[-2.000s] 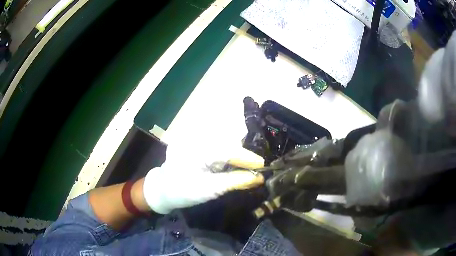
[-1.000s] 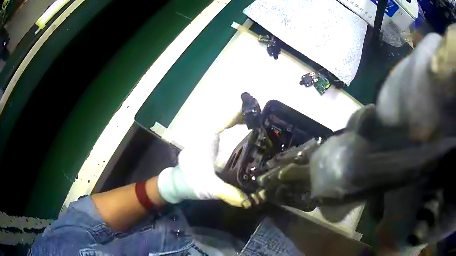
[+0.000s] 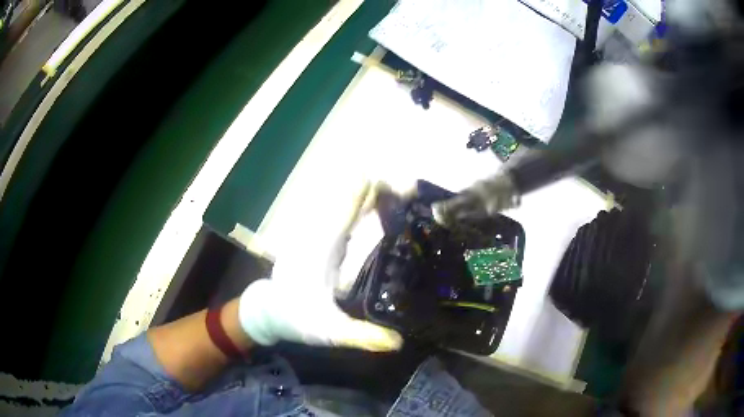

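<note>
A black housing (image 3: 481, 326) lies open on the white sheet, with a green circuit board (image 3: 494, 266) and a short yellow-green wire (image 3: 471, 306) in it. My left hand (image 3: 318, 285), in a white glove, grips the housing's left side, thumb at the near edge and fingers at the far left corner. A black wired part (image 3: 397, 210) is by those fingers. The power screwdriver (image 3: 538, 173) comes in from the right, its blurred tip over the housing's far part. My right hand (image 3: 636, 114), gloved and badly blurred, is on the screwdriver.
Black ribbed covers (image 3: 600, 265) are piled right of the housing. Small board assemblies (image 3: 493, 142) lie at the sheet's far edge, below a silvery-white bubble bag (image 3: 481, 61). A green conveyor belt (image 3: 188, 106) with a pale rail (image 3: 214, 155) curves along the left.
The screwdriver and my right hand have moved up and away, uncovering the green board, the wire and the ribbed covers. My left hand has come around the housing's left side.
</note>
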